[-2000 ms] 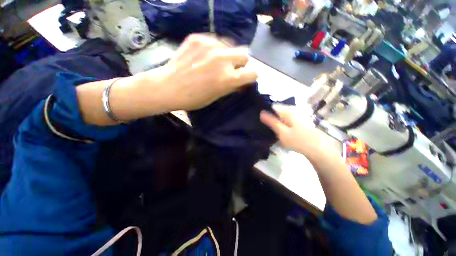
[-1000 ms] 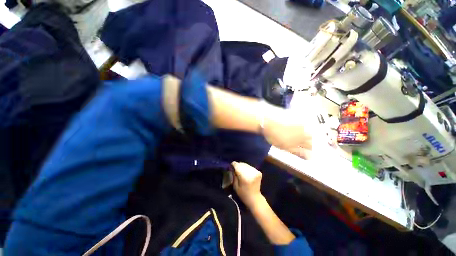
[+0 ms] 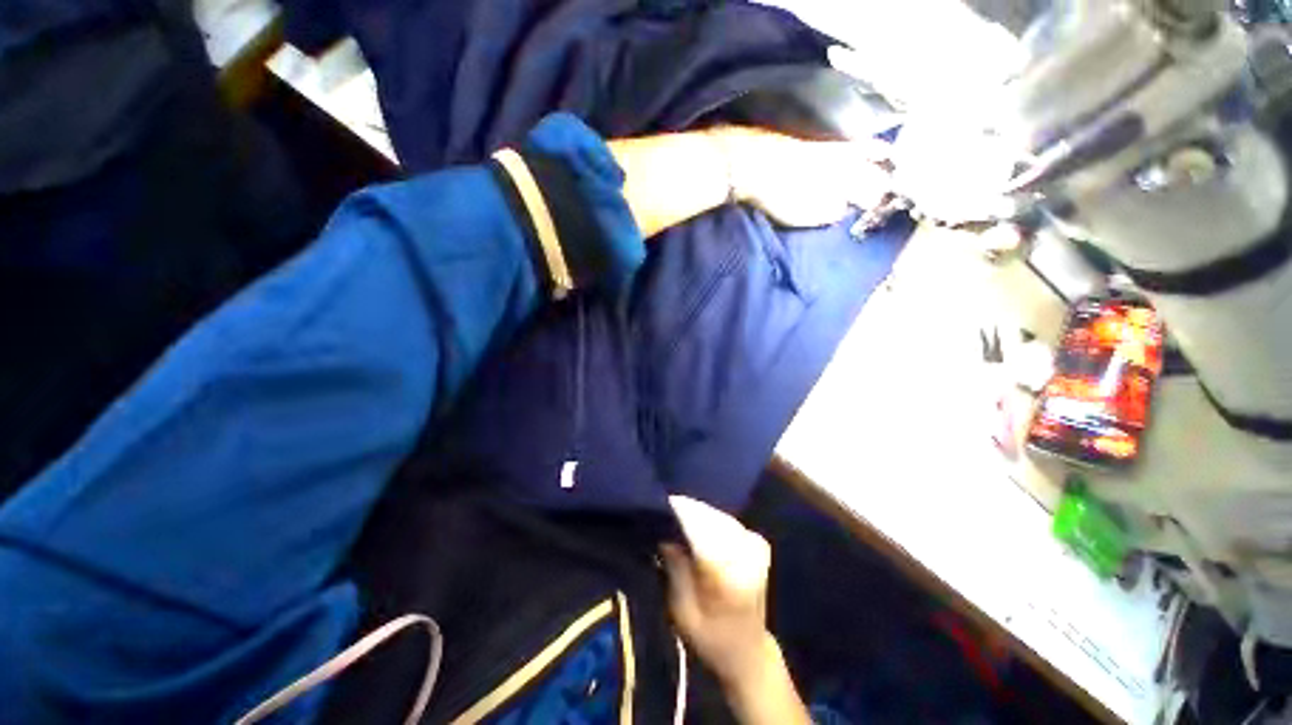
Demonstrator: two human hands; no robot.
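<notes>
A navy garment [image 3: 751, 340] lies over the machine table's front edge and down onto my lap, bright blue under the lamp, with a small white label [image 3: 570, 473]. My left hand [image 3: 811, 179] lies on the cloth beside the presser foot [image 3: 881, 215]; its fingertips are lost in glare, so its grip is unclear. My right hand [image 3: 720, 578] is low, at the lap, shut on the garment's near edge. The needle cannot be made out in the glare.
The white-grey sewing machine [image 3: 1204, 213] stands at the right. A smartphone [image 3: 1100, 380] with a red lit picture lies by its base, with a green object [image 3: 1088, 530] below it. The white table edge [image 3: 907, 545] runs diagonally, with a marked strip [image 3: 1088, 649] near its corner.
The view has come closer to the machine. My left hand has moved from a blur over the table onto the cloth by the presser foot. The cloth now lies spread there. My right hand keeps its hold.
</notes>
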